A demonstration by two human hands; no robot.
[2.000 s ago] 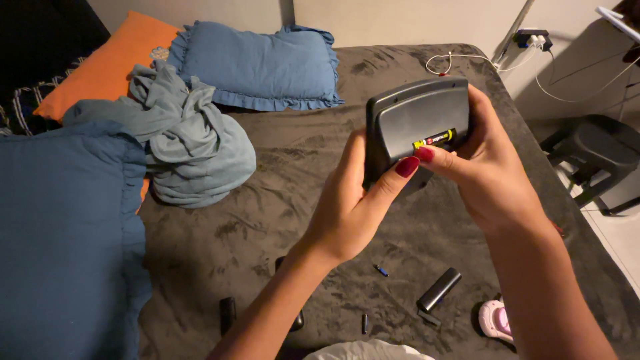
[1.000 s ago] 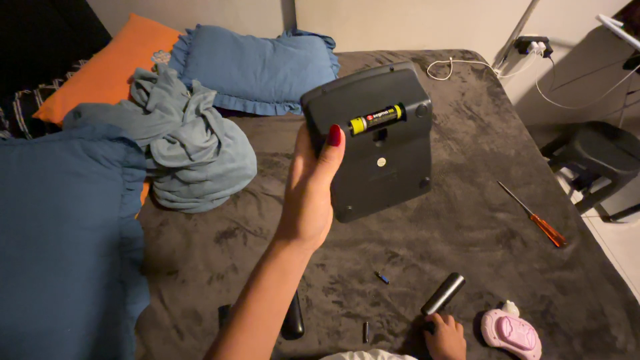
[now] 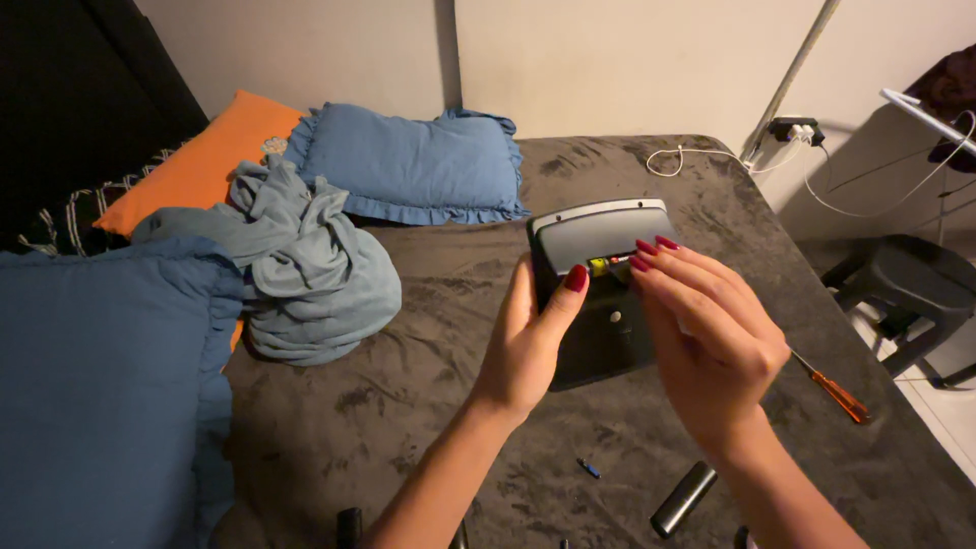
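My left hand (image 3: 526, 343) grips the left edge of a black desk calculator or similar flat device (image 3: 587, 351), its back facing me, thumb on the rear face. A yellow and black battery (image 3: 600, 266) lies in the slot near its upper edge. My right hand (image 3: 709, 328) is over the device's right side, fingertips at the battery's right end. Whether those fingers hold a small part is hidden. Below, on the brown bedspread, lie a small blue item (image 3: 589, 468) and a dark cylinder (image 3: 683, 499).
An orange-handled screwdriver (image 3: 839, 396) lies at the right. Blue pillows (image 3: 412, 164), an orange pillow (image 3: 191, 168) and a crumpled grey-blue cloth (image 3: 320, 282) are at the left. A white cable (image 3: 705, 151) crosses the far corner; a black stool (image 3: 915, 282) stands beside the bed.
My right hand has come up from the bed beside the dark cylinder to the back of the device. The left hand has kept hold of the device.
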